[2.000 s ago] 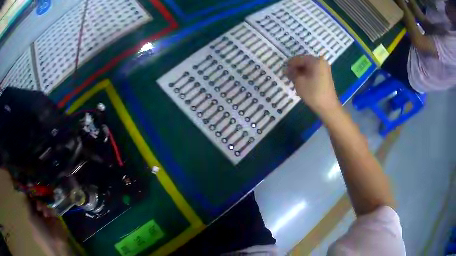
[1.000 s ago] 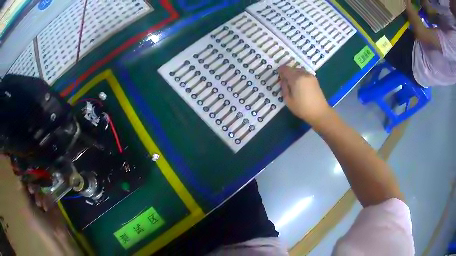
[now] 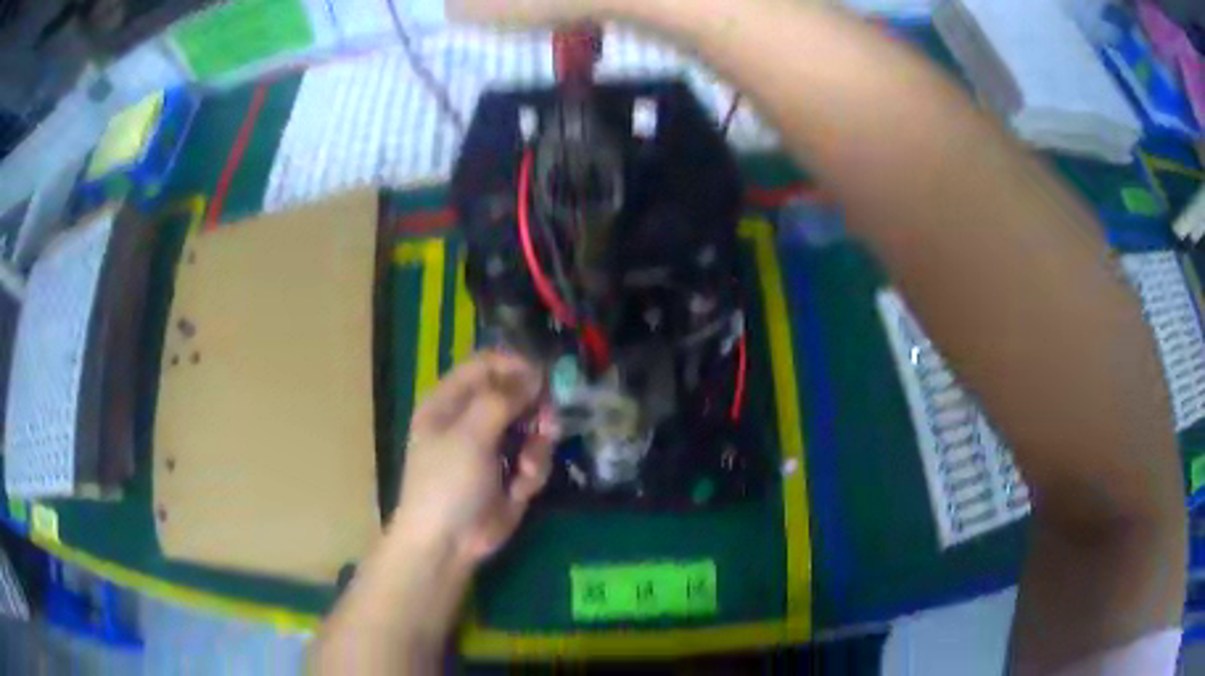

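The black test fixture [image 3: 687,284] stands in the middle of the bench, blurred. My left hand [image 3: 469,456] is at its front left, fingers bent close together beside the clear pressing block [image 3: 571,386] and the silvery seat [image 3: 616,449]. Blur hides whether the fingers hold a part. My right arm crosses the upper right, and my right hand [image 3: 582,11] is cut off by the top edge, over the red lever handle [image 3: 576,56]. Its fingers are not clearly visible.
A tan cardboard sheet [image 3: 278,396] with a few dark bits lies left of the fixture. Stacked trays [image 3: 60,357] stand farther left. A white parts tray [image 3: 945,436] lies right, partly behind my right arm. Another parts tray [image 3: 350,126] is behind the fixture. A green label [image 3: 644,590] is in front.
The view has swung left to the fixture. My right hand has moved from the parts tray on the right to the top of the fixture. My left hand is now fully visible.
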